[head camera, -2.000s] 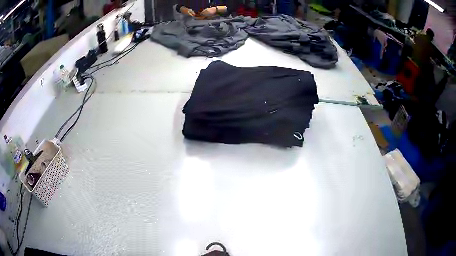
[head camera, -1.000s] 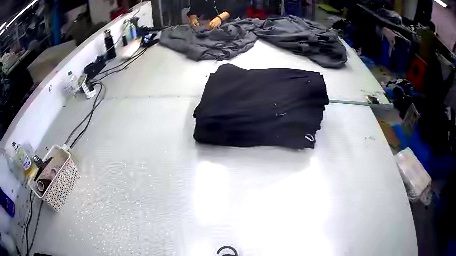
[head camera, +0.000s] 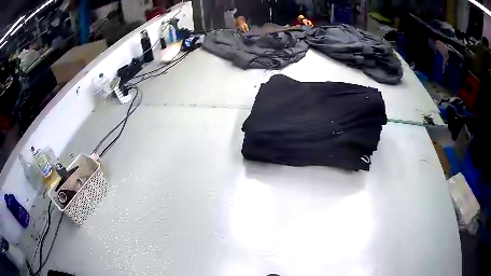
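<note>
Neither of my hands shows in the head view. A folded stack of black garments (head camera: 315, 123) lies on the white table (head camera: 177, 188), right of the middle, with a small white mark at its near right corner. Only the dark top of a curved hanger hook (head camera: 273, 274) shows at the bottom edge; what hangs below it is out of the picture. A small black strip (head camera: 60, 273) shows at the bottom left edge.
A white perforated basket (head camera: 89, 198) with tape rolls stands left, beside bottles (head camera: 42, 161) and black cables (head camera: 129, 110). Crumpled grey garments (head camera: 258, 49) lie at the far end, where another person's hands (head camera: 242, 23) show. A wrapped white bundle (head camera: 464, 199) is beyond the right edge.
The whole view has shifted, so the stack and basket appear further right. Less of the hanger hook shows at the bottom. The other person's hands have moved apart.
</note>
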